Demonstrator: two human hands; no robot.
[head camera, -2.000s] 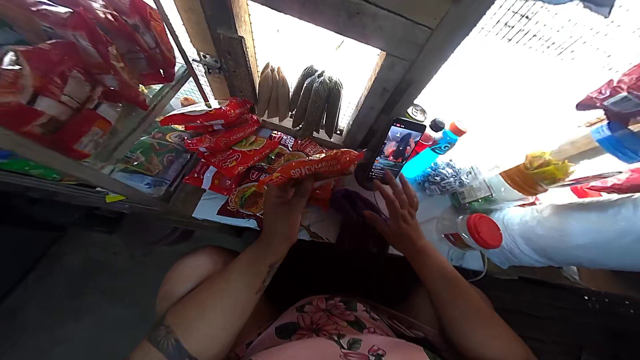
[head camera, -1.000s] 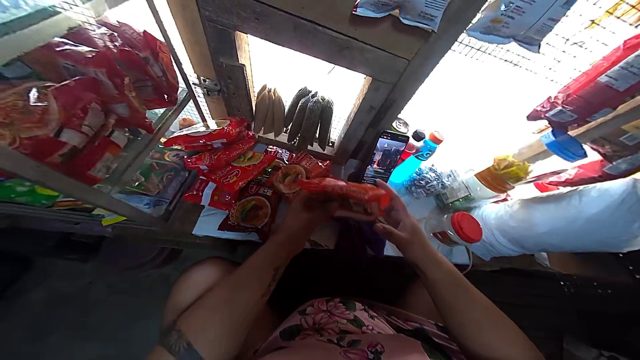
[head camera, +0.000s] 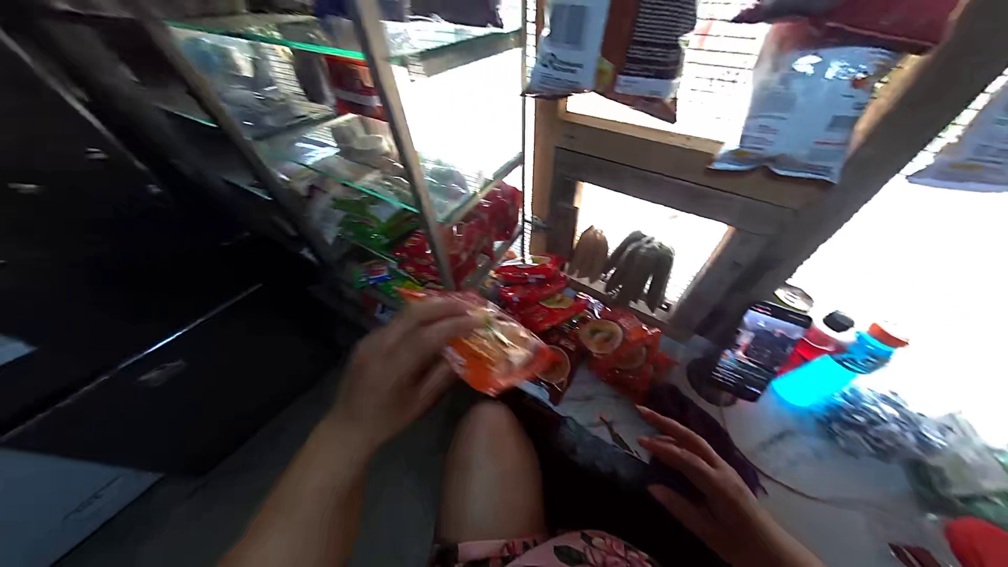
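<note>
My left hand (head camera: 402, 366) grips an orange-red plastic noodle packet (head camera: 496, 346) by its left end, above my knee and in front of the glass cabinet. My right hand (head camera: 697, 472) has its fingers apart and holds nothing; it is over a dark cloth (head camera: 713, 429) by the counter's edge. Several red noodle packets (head camera: 543, 303) lie piled on the counter between the cabinet and the wooden window frame. A phone (head camera: 760, 346) stands tilted on a dark round base, to the right of the packets.
A glass shelf cabinet (head camera: 413, 169) with red and green packets stands at left. Blue (head camera: 827, 370) and red bottles are behind the phone. Clear plastic-wrapped items (head camera: 882, 421) and a red lid (head camera: 976, 539) are at right. Snack bags (head camera: 811, 110) hang above the wooden window frame (head camera: 669, 189).
The view has swung left. The packet, between both hands one second ago, is now in my left hand only, near the cabinet. My right hand has let go of it.
</note>
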